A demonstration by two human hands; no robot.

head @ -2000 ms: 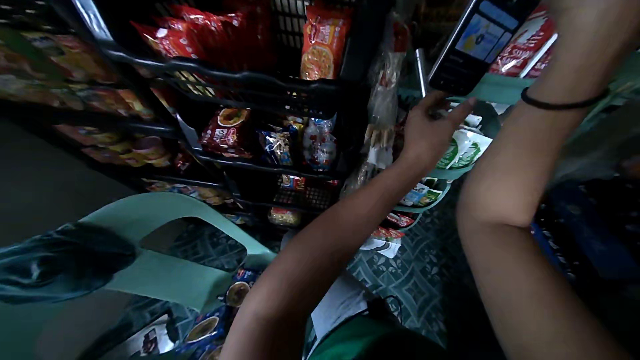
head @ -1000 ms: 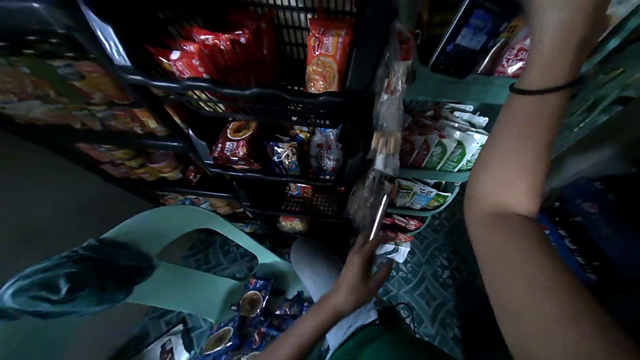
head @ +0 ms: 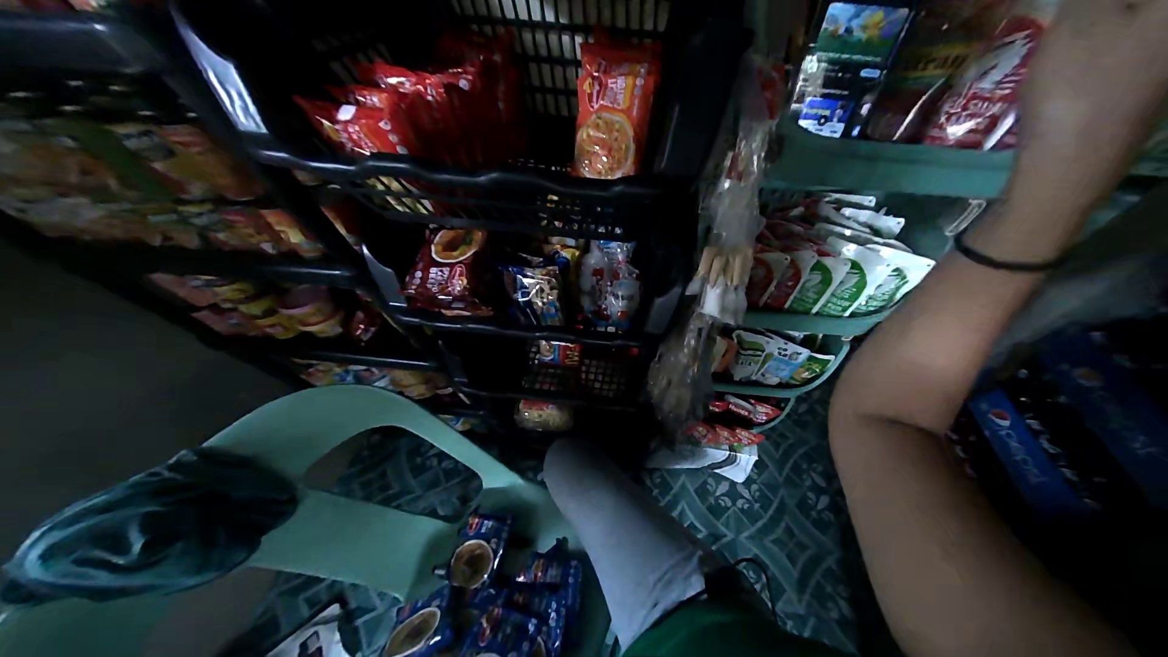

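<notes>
My right arm, with a black band at the wrist, reaches up the right side; my right hand is mostly cut off by the top edge, so its fingers and any hold are hidden. Left of it, a phone with a lit screen is at the top green shelf, beside a red packet. My left hand is out of view. Below that shelf are red, white and green sachets. Blue packets lie on a green plastic chair.
Black plastic crates hold red packets and an orange-red packet. Clear plastic packaging hangs beside them. A dark plastic bag drapes over the chair's back. Blue Pepsi crates stand at the right, above patterned floor tiles.
My left hand, earlier near the hanging packaging with a thin white stick-like thing at its fingers, has left the view. The phone's screen shows a different picture.
</notes>
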